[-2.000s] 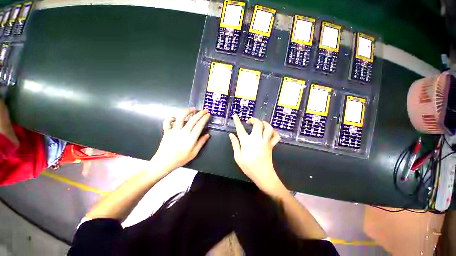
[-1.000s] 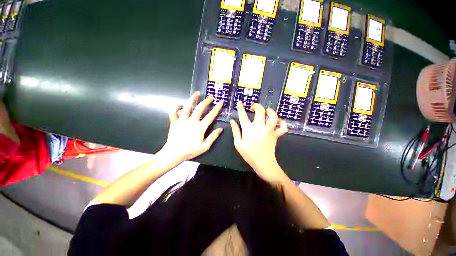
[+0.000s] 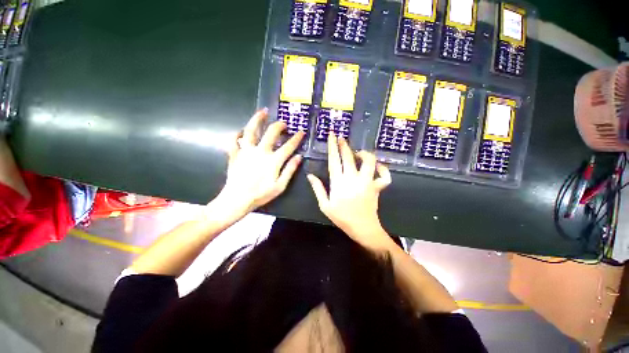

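Note:
A clear blister tray (image 3: 372,162) holds two rows of keypad phones with yellow frames and lit white screens. The near-row phone at the far left (image 3: 298,81) has my left hand (image 3: 258,165) at its lower keypad, fingers spread. The phone beside it (image 3: 340,88) has fingertips of my right hand (image 3: 350,183) on the bottom of its keypad. Both phones lie in their slots. Neither hand grips anything. The left fingertips partly cover the keypad and the tray's near left corner.
A pink fan (image 3: 601,110) stands at the right, with red-handled leads (image 3: 587,189) and black cables below it. Another tray with phones (image 3: 8,69) is at the left edge. A person's red sleeve (image 3: 34,217) shows at left. A brown box (image 3: 562,296) is below right.
The tray and phones appear higher in the picture than before. My hands stay at the same two phones, and their fingers have shifted slightly over the keypads.

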